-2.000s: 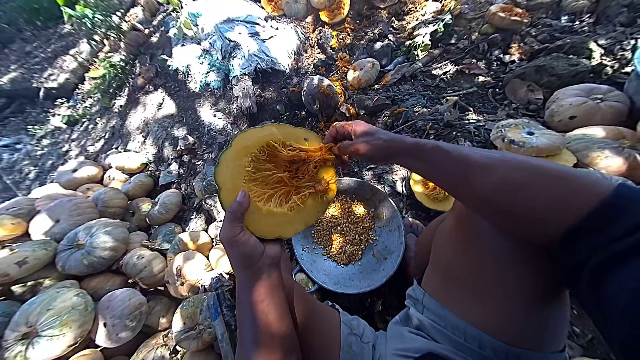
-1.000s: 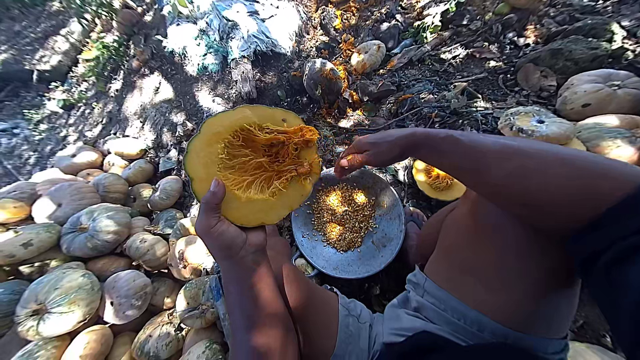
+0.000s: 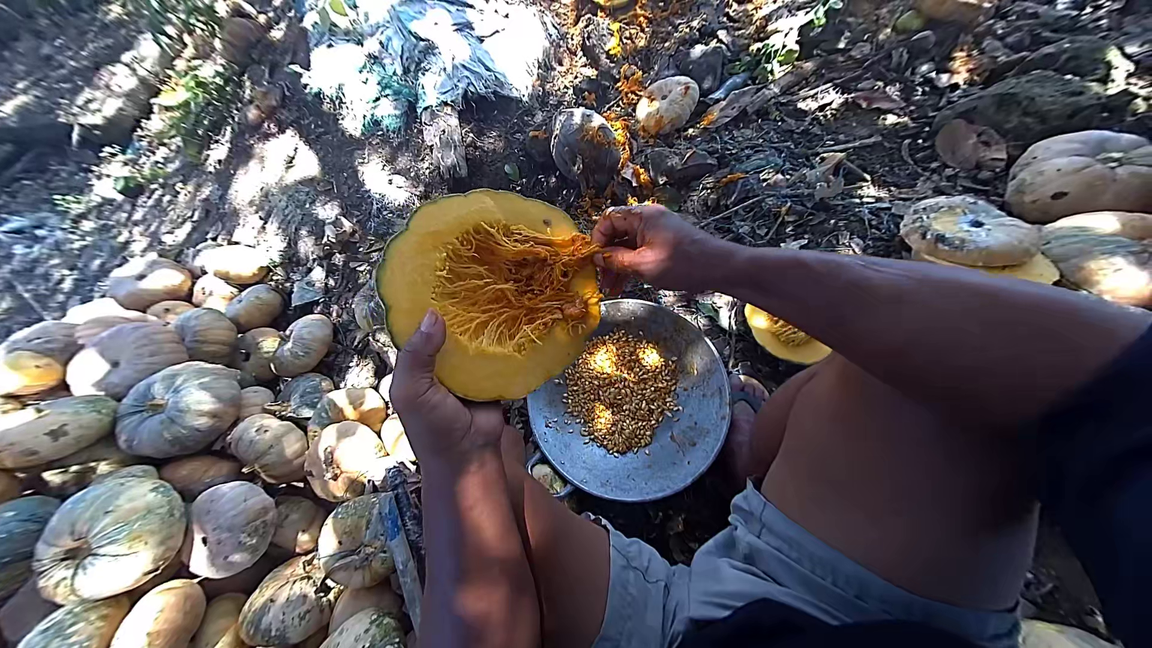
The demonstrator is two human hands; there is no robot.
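Note:
My left hand (image 3: pixel 443 396) grips the lower left edge of a halved pumpkin (image 3: pixel 409 301), thumb on its cut yellow face, which is tilted toward me. Stringy orange pulp (image 3: pixel 513 283) fills its hollow. At the right edge of the half, my right hand (image 3: pixel 650 248) pinches a strand of that pulp between thumb and fingers. Below the two hands, a round metal pan (image 3: pixel 697 432) sits low between my legs, with a heap of pumpkin seeds (image 3: pixel 625 387) in it. The pumpkin half overlaps the pan's upper left rim.
Many whole pumpkins (image 3: pixel 180 409) are piled at the left, and several more (image 3: pixel 1084 175) lie at the right. Another cut pumpkin piece (image 3: pixel 778 337) lies right of the pan. A blue-handled tool (image 3: pixel 396 531) is beside my left forearm. Pulp scraps and leaves litter the ground ahead.
One second ago my right hand was above the pan, apart from the pulp; it has moved up to the pumpkin half and taken hold of pulp. My left hand has kept its grip.

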